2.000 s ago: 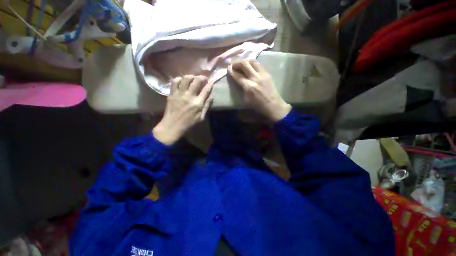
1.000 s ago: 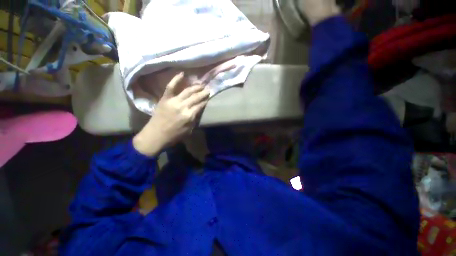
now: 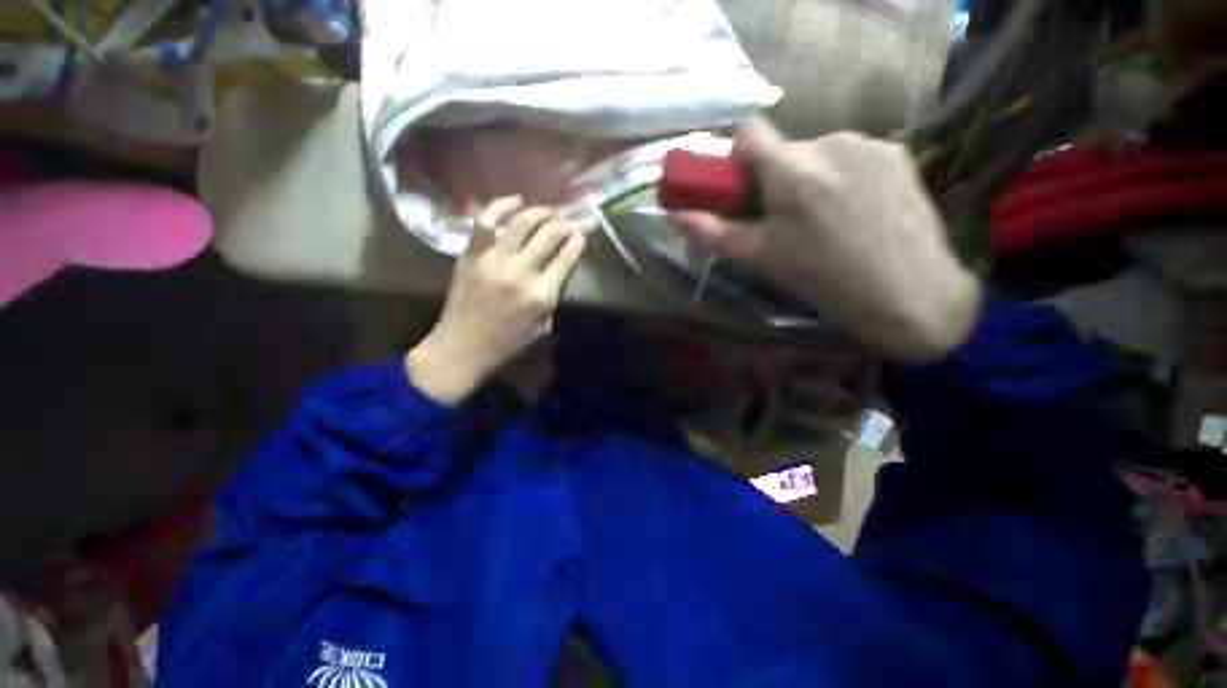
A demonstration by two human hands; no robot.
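The white garment (image 3: 565,61) with a pale pink inside lies over the beige board (image 3: 289,188), its opening towards me. My left hand (image 3: 505,289) rests on the garment's near edge, fingers bent over it, pressing or pinching the cloth. My right hand (image 3: 854,229) is blurred and holds a red block-like tool (image 3: 702,182) at the right part of the edge. A thin pale green-white strip (image 3: 622,231) shows between the tool and my left fingers. What lies under my right hand on the board is blurred and partly hidden.
A pink paddle-like shape (image 3: 101,235) is at the left. White parts with blue straps (image 3: 148,54) are at the upper left. A red padded thing (image 3: 1110,195) is at the right. A small white label (image 3: 785,484) shows below the board.
My right hand has come back from the upper right with the red tool in it, now at the garment edge. My left hand stays at the edge.
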